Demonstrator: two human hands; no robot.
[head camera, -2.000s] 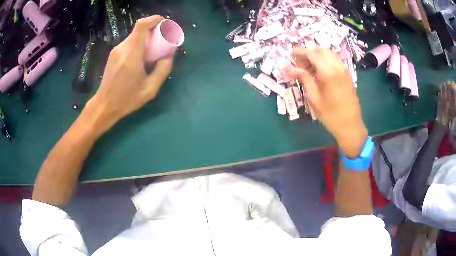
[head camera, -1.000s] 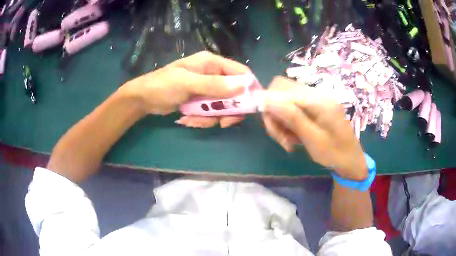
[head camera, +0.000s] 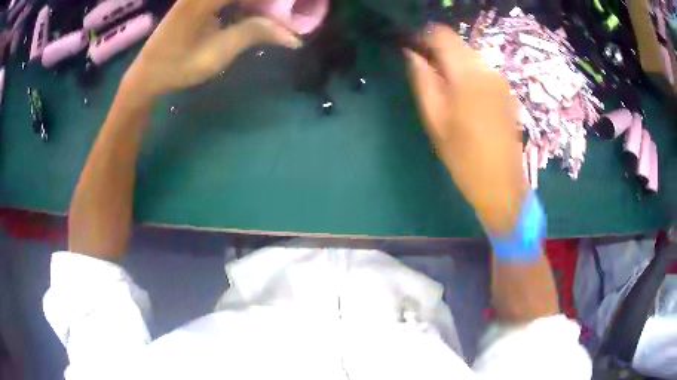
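Observation:
My left hand (head camera: 200, 48) is at the top edge, partly cut off, and holds a pink housing (head camera: 303, 13) whose open end faces right and down. My right hand (head camera: 464, 111) is raised over the table left of the pile of small pink trim pieces (head camera: 553, 89). Its fingers are bent and blurred near dark parts at the top. I cannot tell if they grip anything. A blurred dark mass of inner units (head camera: 326, 63) lies between the hands.
Pink housings (head camera: 120, 38) lie at the upper left, with a small black-green part (head camera: 36, 111) below. Several pink tubes (head camera: 633, 137) lie at the right near a cardboard carton (head camera: 649, 37). The green table (head camera: 297, 178) curves along its front edge. Another person's sleeve (head camera: 659, 319) shows at lower right.
My hands have parted from the centre, where both were at the pink housing. My left hand has moved up and left with the housing. My right hand has moved up, away from it.

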